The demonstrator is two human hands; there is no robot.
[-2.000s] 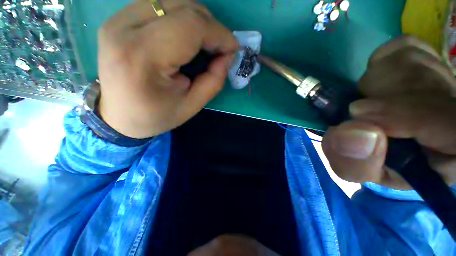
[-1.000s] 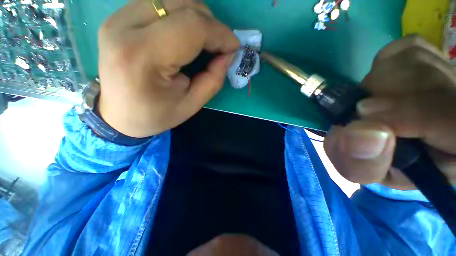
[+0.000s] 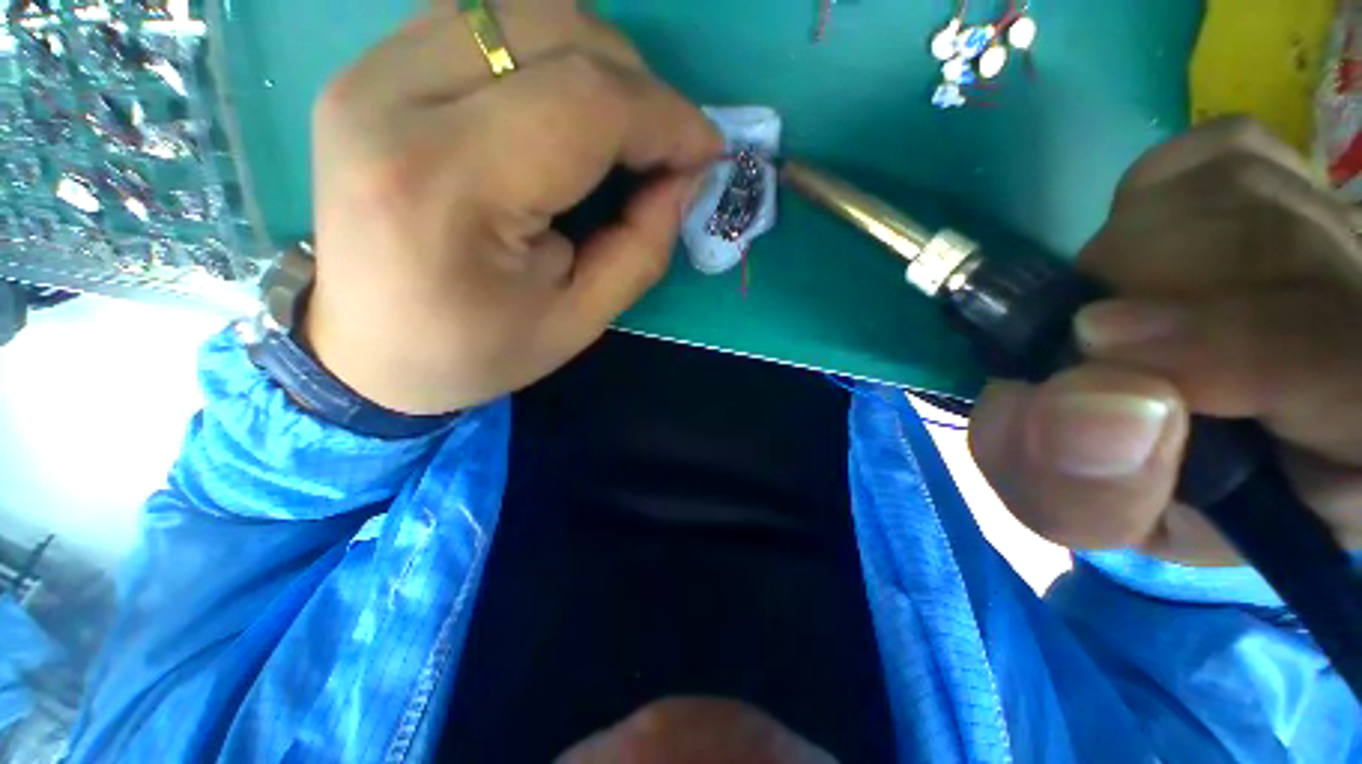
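Observation:
A small dark circuit board assembly [image 3: 737,197] with shiny dots lies on the white holding pad [image 3: 717,251]; a thin red wire sticks out below it. My left hand [image 3: 501,209], with a ring, pinches thumb and forefinger together at the pad's left edge. A thin reddish wire shows at the fingertips; the rest is hidden by them. My right hand [image 3: 1195,343] holds the soldering iron [image 3: 1016,306] by its black handle. The iron's brownish tip is at the upper right edge of the board; I cannot tell whether it touches.
Small round components [image 3: 981,52] with red wires lie at the upper right of the green mat [image 3: 866,112]. A clear parts tray [image 3: 112,142] with shiny pieces is at the left. A yellow roll [image 3: 1259,67] is beyond my right hand. The mat's front edge runs below the pad.
The iron's tip has drawn slightly back to the right since the first frame. The mat's things and my left hand sit slightly shifted in the picture. My left hand keeps its pinch.

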